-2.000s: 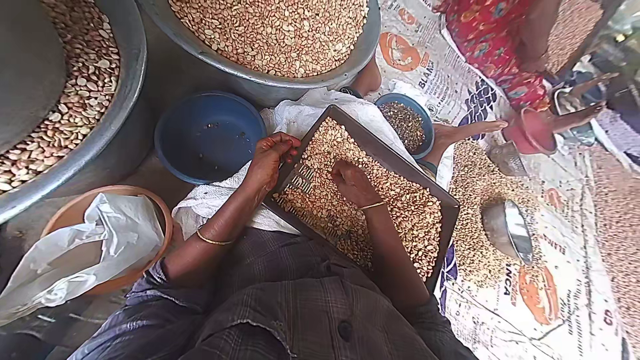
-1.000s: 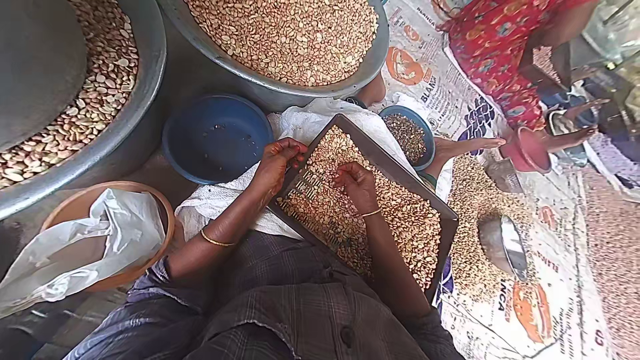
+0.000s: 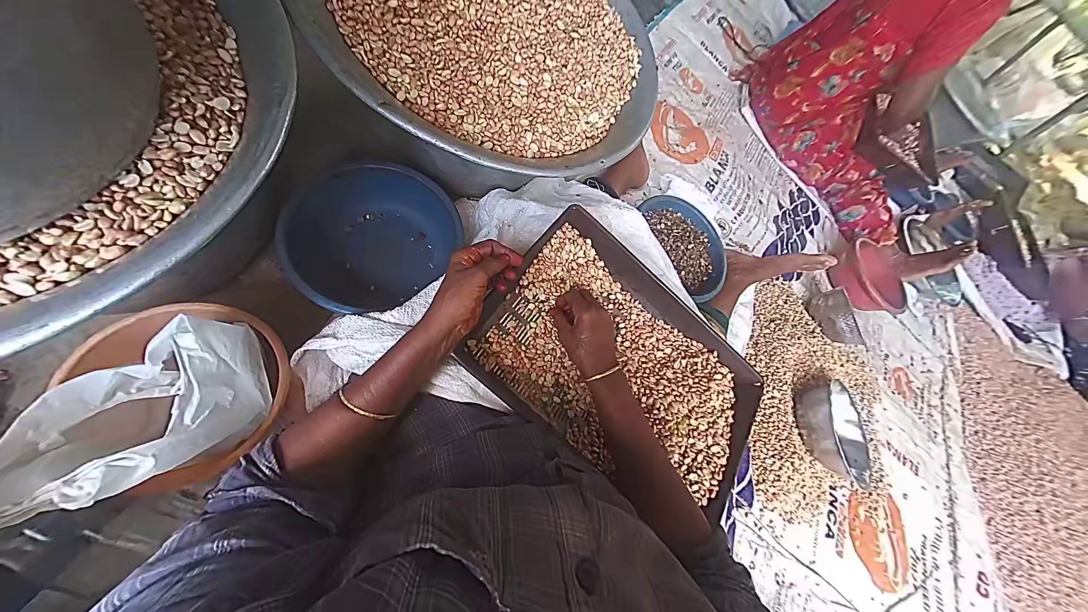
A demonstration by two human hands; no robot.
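Note:
A dark rectangular tray with a slotted bottom (image 3: 680, 314) rests tilted across my lap, spread with split nuts or beans (image 3: 663, 399). My left hand (image 3: 476, 285) is at the tray's upper left edge, fingers bent together; whether something small is between them cannot be told. Over the nuts, my right hand (image 3: 585, 331) has its fingers curled down with the tips hidden. White woven sacking (image 3: 527, 212) lies under the tray. Beyond my left hand is a blue plastic basin (image 3: 370, 238) with a few dark bits in it.
Two large metal basins (image 3: 476, 161) (image 3: 276, 161) hold more nuts. An orange-brown tub with a plastic bag (image 3: 276, 357) stands at left. A small blue bowl (image 3: 718, 263) holds darker pieces. On printed sacks (image 3: 926, 510) lie loose nuts and a metal bowl (image 3: 833, 429). Another person (image 3: 833, 110) sits upper right.
My right hand's fingers, more spread a second ago, are now curled together over the nuts. My left hand has stayed near the tray's edge.

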